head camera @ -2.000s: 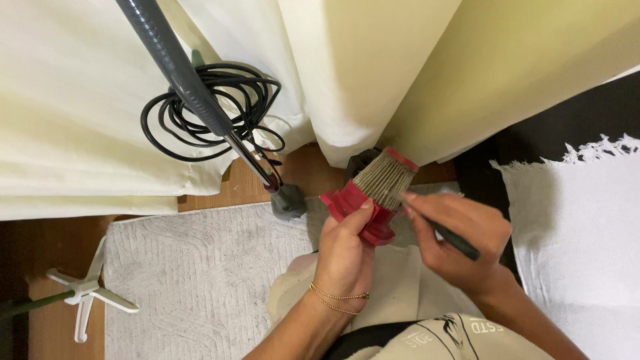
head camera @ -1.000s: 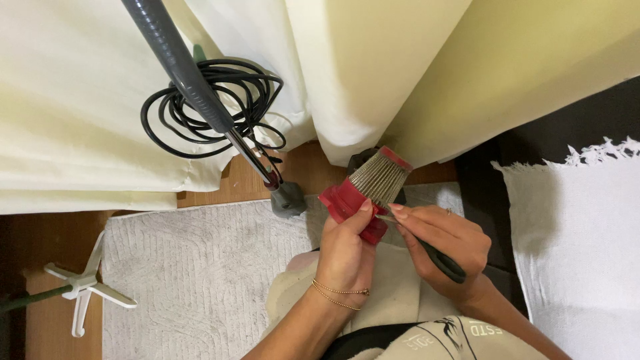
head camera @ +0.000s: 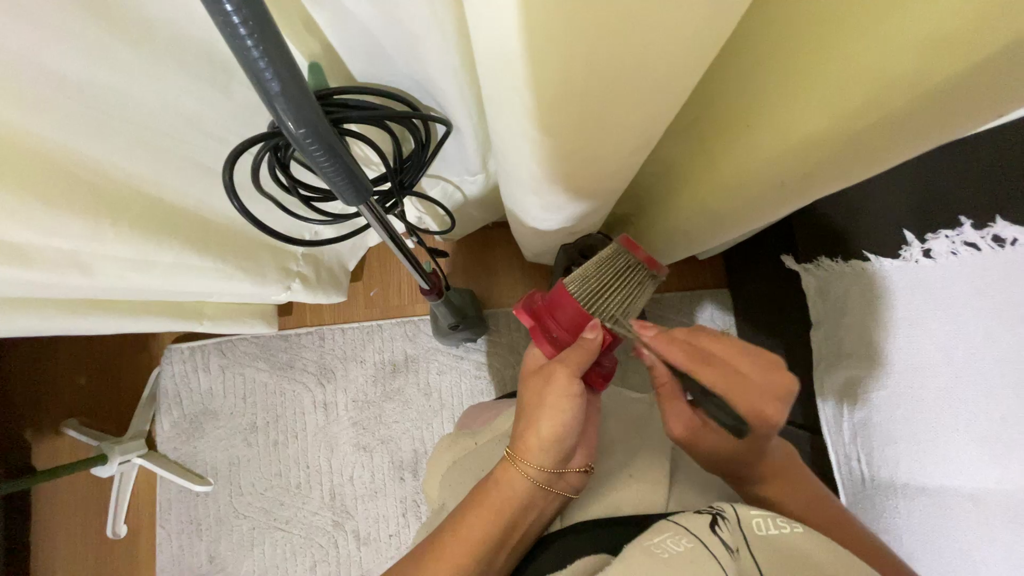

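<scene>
A pleated vacuum filter with a red plastic frame [head camera: 614, 284] is tilted up and to the right, its grey-brown pleats showing. My left hand [head camera: 560, 400] grips its red base, the thumb on the near side; a thin gold bracelet circles the wrist. My right hand [head camera: 720, 392] holds a slim tool with a dark handle [head camera: 716, 408]. The thin tip of this tool meets the lower right edge of the pleats, near my left thumb. What kind of tip it is cannot be made out.
A stick vacuum's dark grey tube [head camera: 300, 104] leans at the left before pale curtains [head camera: 584, 96], with a coiled black cable [head camera: 400, 144] around it. Below lies a light grey rug [head camera: 304, 440]. A white stand base [head camera: 124, 456] is at far left, a fringed white cloth [head camera: 928, 384] at right.
The tool in my right hand has moved from the filter's red base, where it was one second ago, up to the pleats. My left hand keeps its hold on the filter.
</scene>
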